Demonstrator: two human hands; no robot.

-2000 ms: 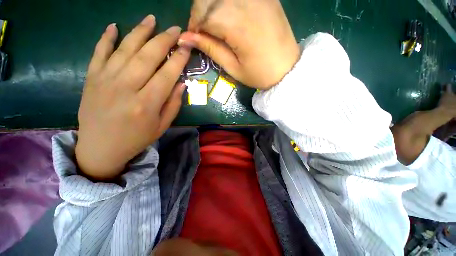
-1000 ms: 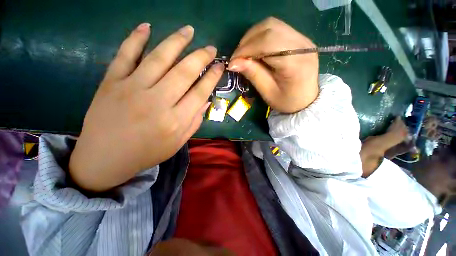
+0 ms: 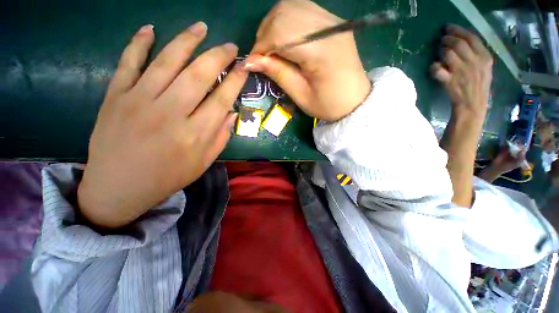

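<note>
A black watch housing point(image 3: 252, 89) with a pale rim lies on the green bench, partly under my fingers. A second housing point(image 3: 274, 90) is beside it, mostly hidden by my right hand. Two silver-white batteries with yellow edges, a left one point(image 3: 249, 126) with a dark mark and a tilted right one point(image 3: 276, 120), lie on the near side of the housings. My left hand point(image 3: 156, 119) is spread flat, its index fingertip at the housing. My right hand point(image 3: 312, 58) pinches a thin dark stick-like tool point(image 3: 343, 27), its tip hidden at the housing.
Another person's forearm and hand point(image 3: 464, 79) rest on the bench at the right. A pale strip point(image 3: 487, 33) runs along the far right. A blue device point(image 3: 526, 116) and another hand are beyond it. The bench's near edge point(image 3: 184, 160) is close to my body.
The view has shifted. The tool in my right hand now slants more steeply upward. The other person's hand has reached onto the bench, where a small black-and-yellow cluster was visible before.
</note>
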